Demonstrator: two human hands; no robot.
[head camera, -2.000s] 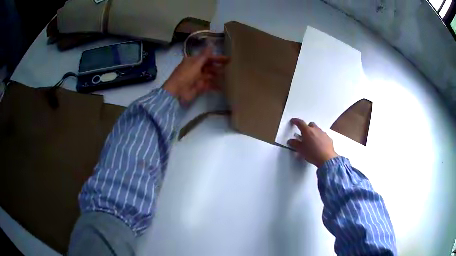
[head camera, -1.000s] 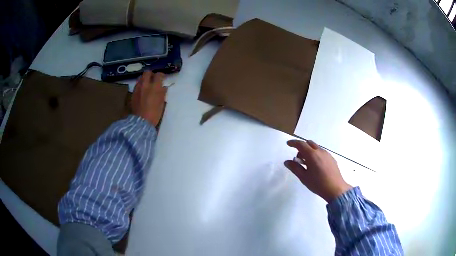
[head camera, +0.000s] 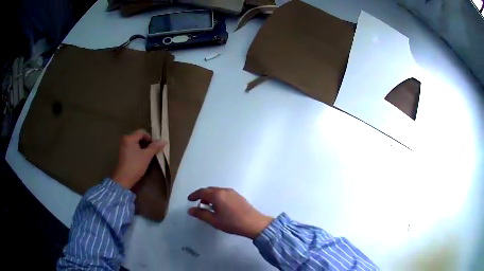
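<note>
Brown fabric panels (head camera: 95, 111) lie at the left, one with a dark round spot. My left hand (head camera: 139, 155) pinches the panel edge at a pale beige band (head camera: 155, 111), which stands a little open. My right hand (head camera: 228, 211) is just right of the panels, over the table, with a short white stick (head camera: 206, 206) between its curled fingers. A white template (head camera: 366, 79) lies at the right on another brown panel (head camera: 302, 53); brown shows through its curved window.
A phone (head camera: 180, 23) rests on a dark navy pouch (head camera: 217, 38) at the back. A small white stick (head camera: 212, 57) lies beside it. A fabric bundle (head camera: 212, 4) is cut off at the top edge. The white table (head camera: 297, 174) has small dark marks.
My left hand has moved down along the left panels and now pinches their edge, exposing the pale band. My right hand has moved left, away from the template. The camera view has shifted.
</note>
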